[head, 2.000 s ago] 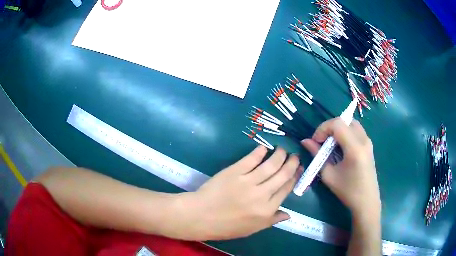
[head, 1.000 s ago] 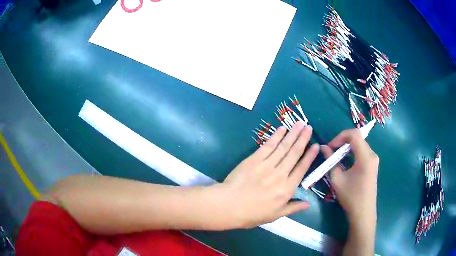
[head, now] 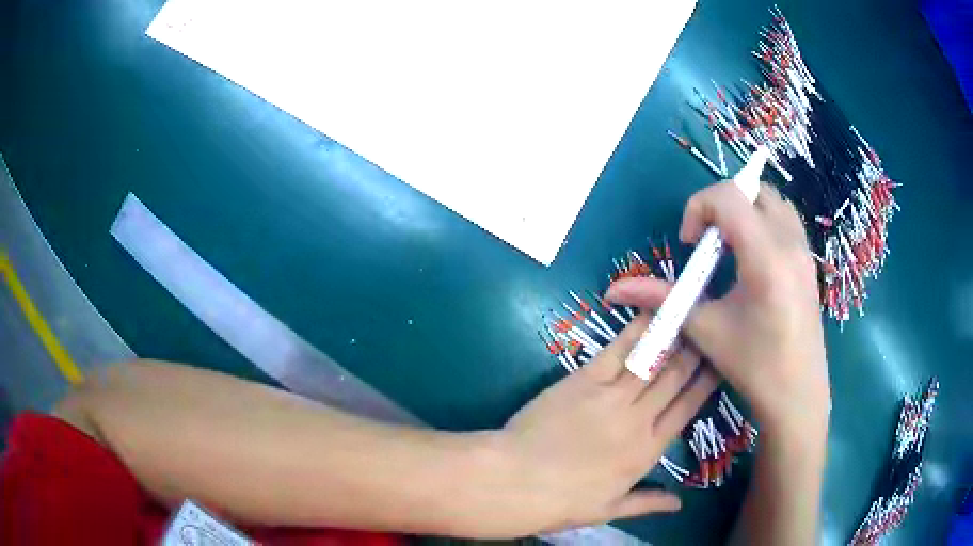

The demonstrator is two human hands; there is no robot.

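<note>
My right hand (head: 763, 288) holds the white paint marker (head: 688, 288), its pale tip pointing up and away, above the near cables. My left hand (head: 597, 427) lies flat, palm down, on a group of short cables (head: 579, 328). Their white cores with red-orange terminals fan out beyond my left fingers and also show on the near side, between my two hands. The black middles of these cables are mostly hidden under my hands. Whether my left fingers grip any cable is hidden.
The larger cable pile (head: 843, 160) lies beyond my right hand. A narrower stack (head: 902, 475) lies at the far right. A white paper sheet (head: 427, 96) lies at the top. The steel ruler (head: 235, 320) runs under my left forearm near the bench edge.
My right hand has moved up and over my left hand's fingers with the marker. My left hand stays on the cables, whose near ends now show more. The view has shifted.
</note>
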